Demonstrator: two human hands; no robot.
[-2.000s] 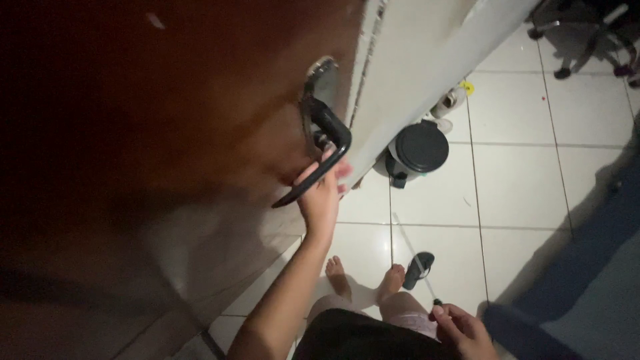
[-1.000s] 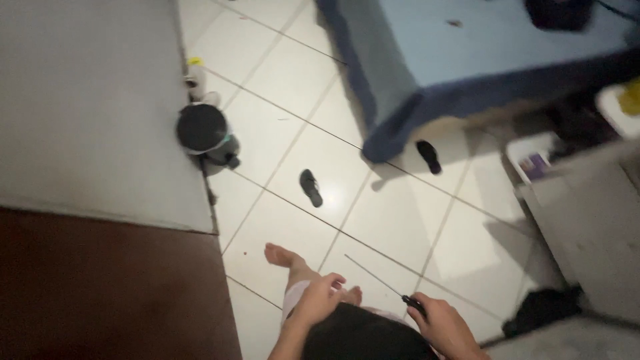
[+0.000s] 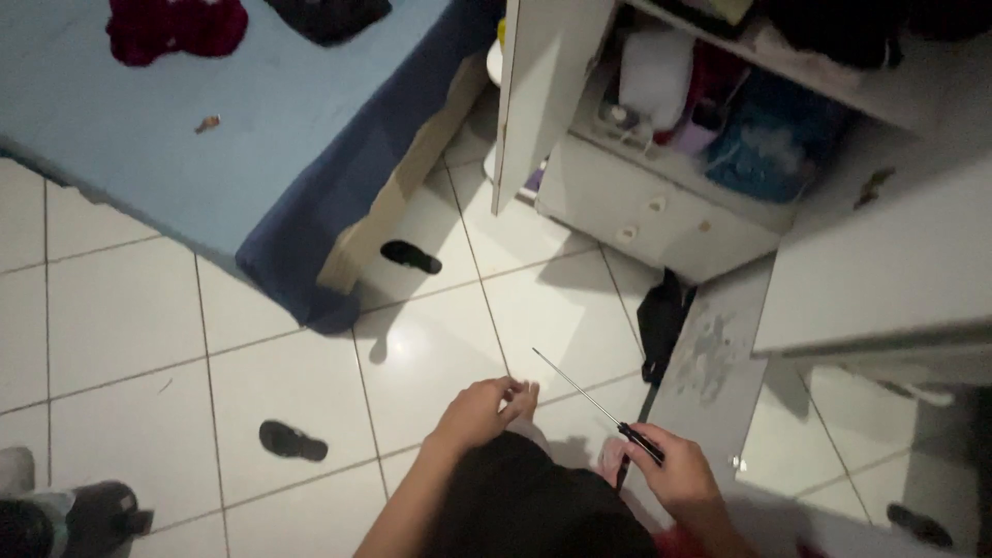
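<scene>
My right hand grips the black handle of a screwdriver; its long thin metal shaft points up and to the left over the tiled floor. To the left of it, my left hand hangs in front of my body with the fingers loosely curled, and nothing shows in it. It is not touching the screwdriver. Part of a bare foot shows just beyond the left fingers.
A bed with blue covers is at the upper left. Black flip-flops lie on the tiles. An open wardrobe with drawers and folded things stands at the right, a black cloth below it. A black bin is at lower left.
My left hand has let go of the black door handle and come down before my body. My right hand still holds the screwdriver. The view has swung from the door to the bed and wardrobe.
</scene>
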